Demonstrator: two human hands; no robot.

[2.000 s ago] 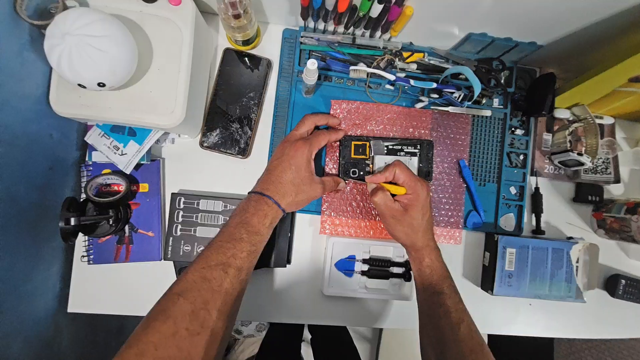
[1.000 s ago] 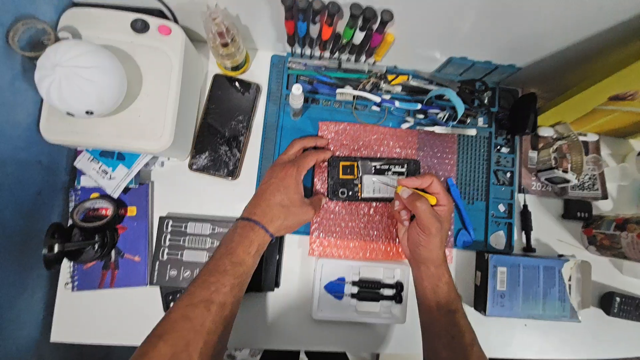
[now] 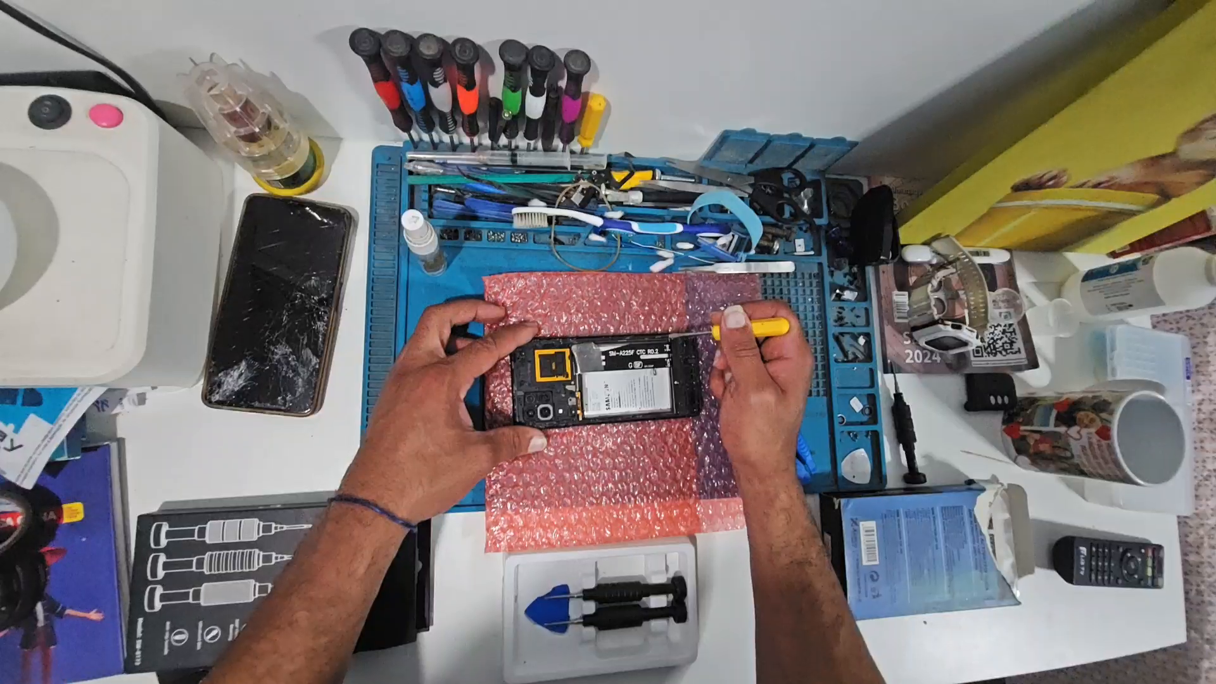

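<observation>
An opened smartphone (image 3: 627, 391) with its battery and inner parts bare lies lengthwise on pink bubble wrap (image 3: 589, 494), over a blue repair mat (image 3: 399, 275). My left hand (image 3: 442, 389) grips the camera end of the phone, thumb at the lower edge and fingers at the upper. In my right hand (image 3: 760, 380) is a small screwdriver with a yellow handle (image 3: 760, 328); its thin shaft points left, with the tip at the phone's upper right edge. Whether the tip touches a screw, I cannot tell.
Screwdrivers (image 3: 465, 85) stand in a row behind the mat's tools. A phone with a cracked screen (image 3: 280, 304) lies left. In front is a white tray (image 3: 532, 655) with two black screwdrivers (image 3: 632, 603) and a blue pick (image 3: 549, 608). A torn blue box (image 3: 921, 551) and a mug (image 3: 1092, 437) sit right.
My right hand has moved the yellow screwdriver from over the battery area to the phone's upper right edge. My left hand still holds the phone's camera end.
</observation>
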